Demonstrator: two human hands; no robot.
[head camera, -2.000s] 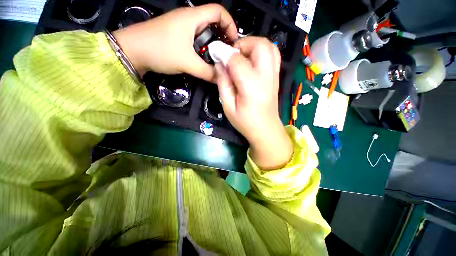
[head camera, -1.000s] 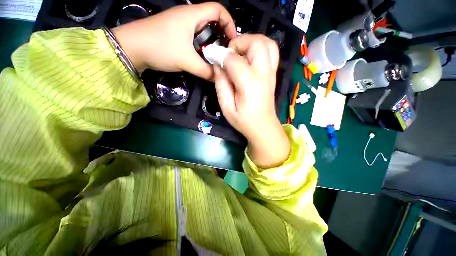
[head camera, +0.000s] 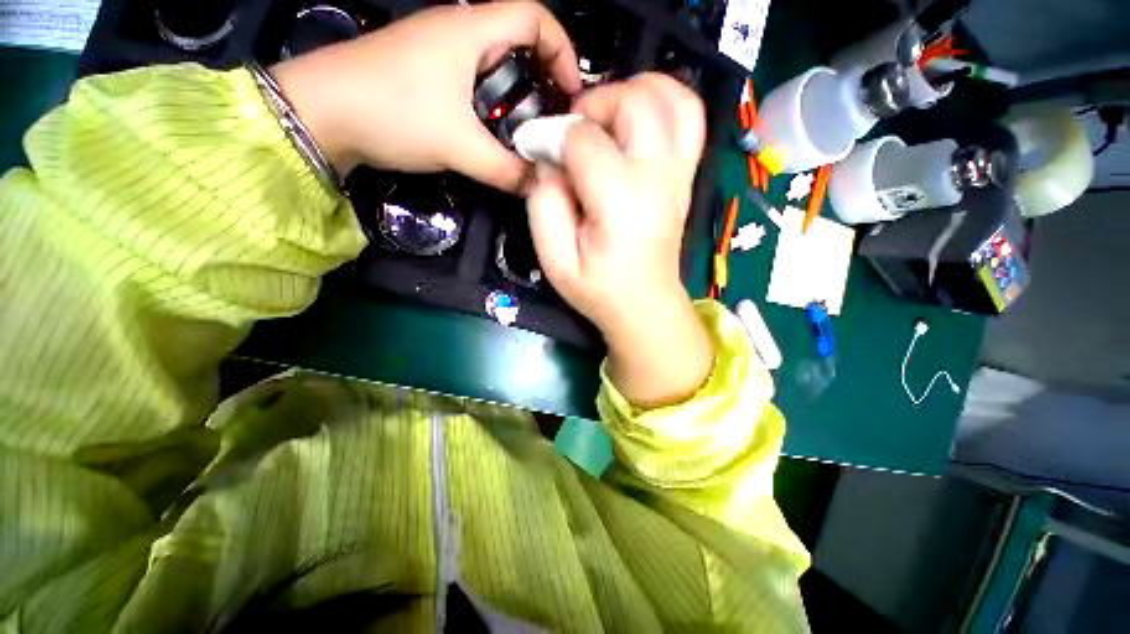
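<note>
My left hand (head camera: 415, 93) holds a round black watch body (head camera: 506, 89) between thumb and fingers, above the foam compartment tray (head camera: 477, 270). A small red glint shows on the watch body. My right hand (head camera: 626, 204) pinches a white wipe (head camera: 543, 138) at the lower right edge of the watch body. The far side of the watch body is hidden by my fingers. Another round unit (head camera: 419, 221) lies in a pocket below my left wrist. More round units show in pockets at the top.
Right of the tray lie orange-handled tools (head camera: 725, 245), a pale square pad (head camera: 809, 263), a white stick (head camera: 758, 333), a blue-ended tool (head camera: 820, 330) and a white cable (head camera: 911, 362). Two whitish bottles (head camera: 803, 118) and a dark box (head camera: 948, 254) stand behind. A paper sheet (head camera: 47, 21) is at top left.
The right hand and wipe have shifted slightly on the watch body, and the right fingers are more bunched. The left hand keeps its hold. The whole view has shifted slightly.
</note>
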